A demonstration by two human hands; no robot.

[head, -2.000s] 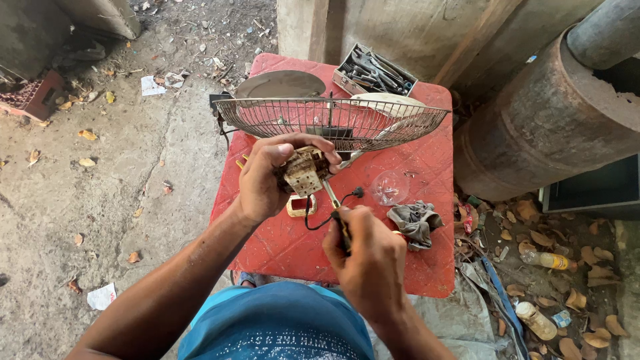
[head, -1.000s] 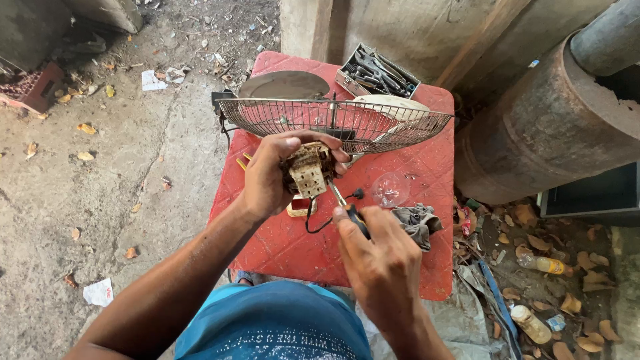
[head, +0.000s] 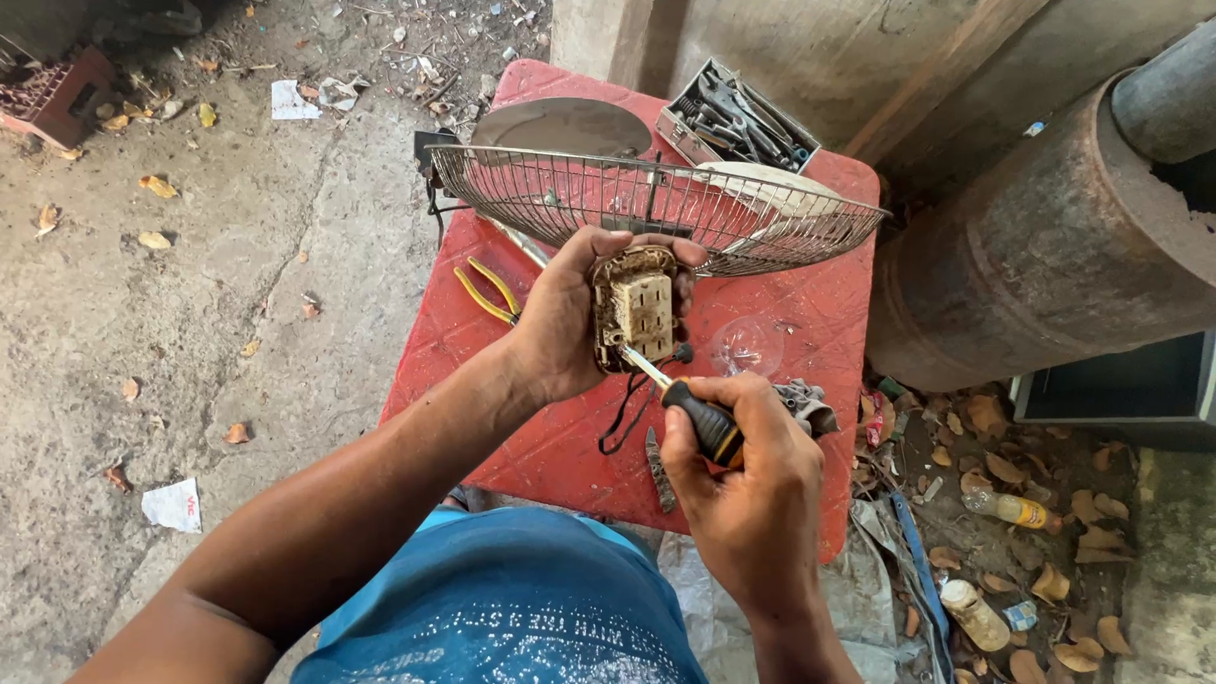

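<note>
My left hand (head: 560,323) holds a grimy cream plastic electrical outlet housing (head: 648,313) with slotted sockets, its face turned up. In my right hand (head: 746,456) is a screwdriver (head: 703,418) with a black and yellow handle. Its tip meets the lower left corner of the housing. A black cord (head: 622,418) with a plug hangs below the housing. Yellow-handled pliers (head: 489,293) lie left of my left hand. Between my forearms, on the red table (head: 532,465), rests a narrow dark object (head: 658,470), perhaps a knife.
A wire fan grille (head: 570,195) stands across the table's far part. Behind it are a round dark disc (head: 560,126), a metal box of tools (head: 698,142) and a pale fan part (head: 769,187). A clear plastic piece (head: 748,346) and grey rag (head: 807,407) lie right. A rusty drum (head: 1007,247) stands beside the table.
The housing has turned in my left hand and now shows its slotted face more fully. My right hand and the screwdriver have shifted with it, the tip now at a lower left corner.
</note>
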